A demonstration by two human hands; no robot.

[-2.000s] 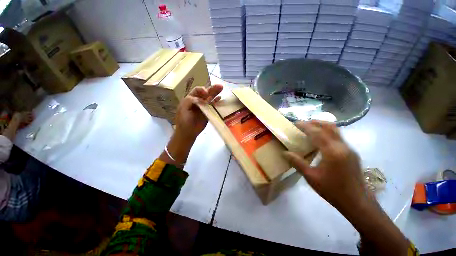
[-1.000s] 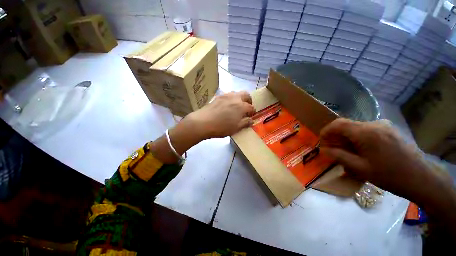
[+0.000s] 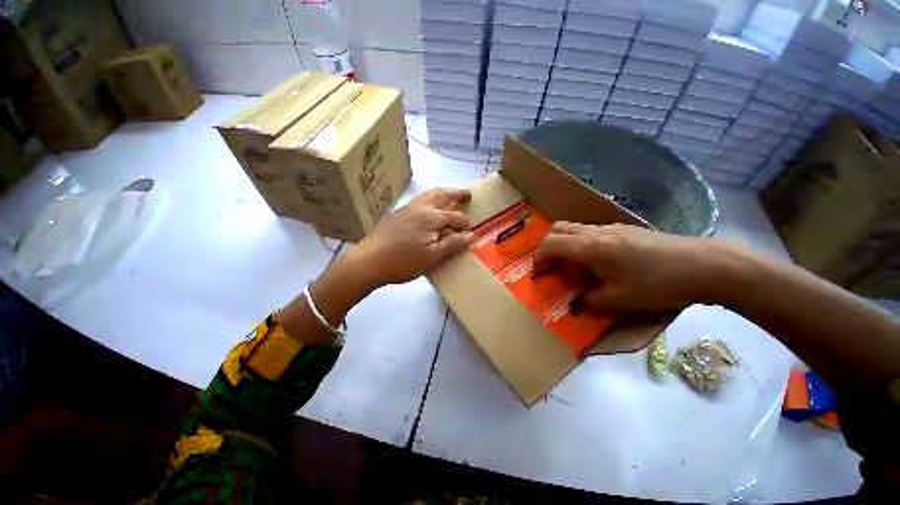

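Note:
A brown carton (image 3: 500, 325) stands open in front of me with its flaps folded outward. Orange-topped retail boxes (image 3: 513, 258) stand in a row inside it. My left hand (image 3: 419, 237) rests on the carton's left flap and upper left edge, its fingertips at the rim. My right hand (image 3: 607, 266) reaches over the orange boxes with bent fingers on their tops. Its fingertips are partly hidden, and I cannot tell whether it grips a box.
Two taped brown cartons (image 3: 331, 173) stand behind left. A grey-green basket (image 3: 681, 182) is behind the open carton. A tan clump (image 3: 707, 365), a yellow-green object (image 3: 658, 355) and a blue and orange object (image 3: 811, 395) lie at right. Clear plastic (image 3: 74, 237) lies left.
The carton's flaps have been opened outward, uncovering more orange boxes. My left hand has moved onto the left flap. My right hand has moved from the right flap onto the box tops.

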